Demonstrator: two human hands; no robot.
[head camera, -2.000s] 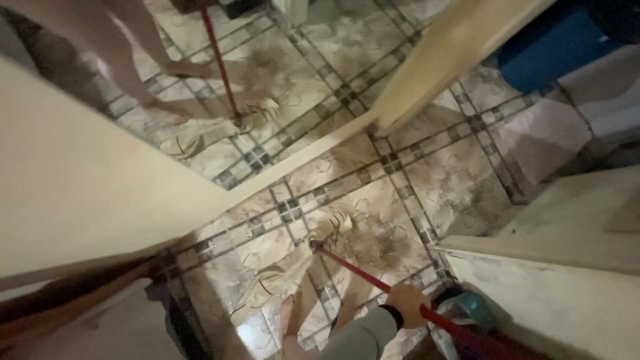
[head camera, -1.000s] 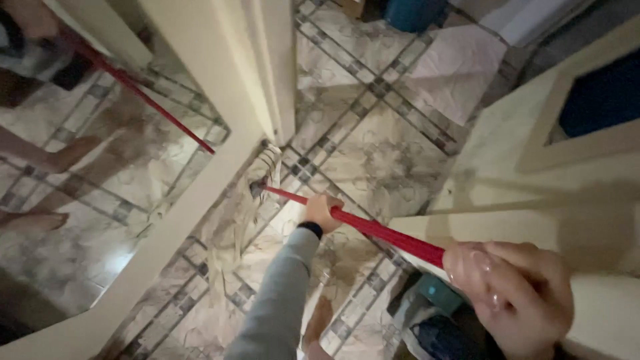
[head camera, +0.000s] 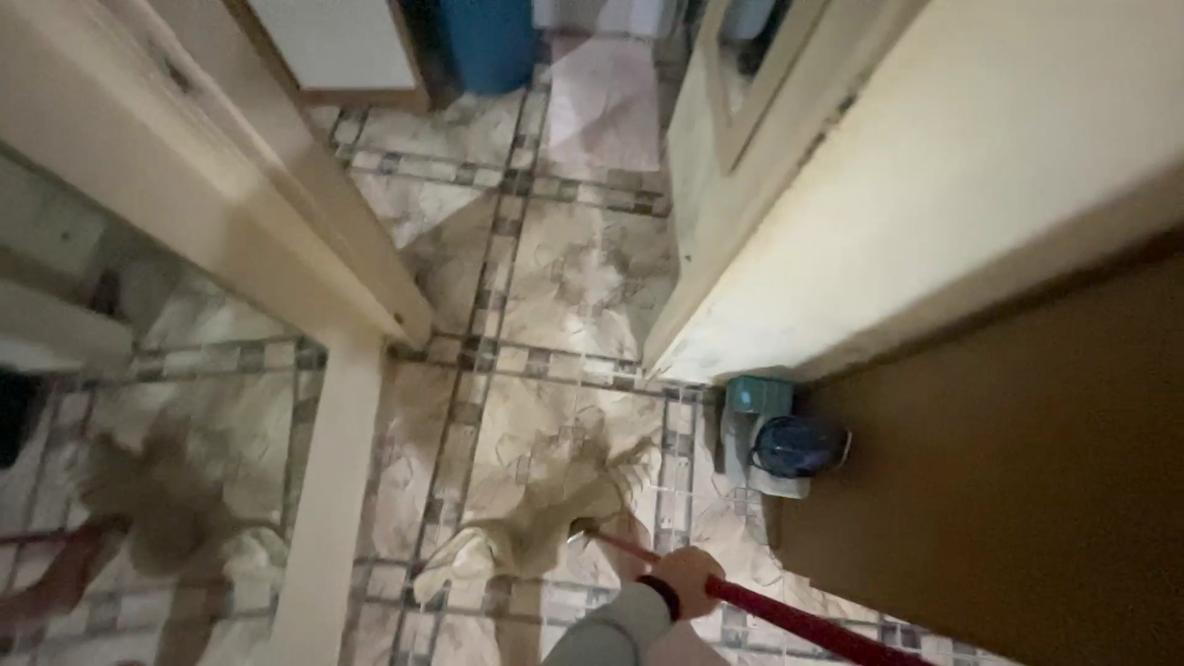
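My left hand (head camera: 689, 581), with a dark band at the wrist below a grey sleeve, is closed around a red pole (head camera: 805, 624). The pole runs from the lower right down to a dark fitting (head camera: 583, 527) at the floor. A pale, crumpled cloth (head camera: 467, 560) lies on the patterned tiles around that end, partly in shadow. Whether a bar sits under the cloth is hidden. My right hand is out of the frame.
A mirror (head camera: 213, 416) in a pale frame stands at left, near a doorway. A teal box (head camera: 760, 395) and a dark blue rounded object (head camera: 800, 447) sit by the right wall. Farther off are a blue bin (head camera: 486, 42) and a pale pink mat (head camera: 606, 106).
My right hand, on the upper pole one second ago, has left the view. My left hand still grips the pole. The view has swung, showing more floor beyond the doorway.
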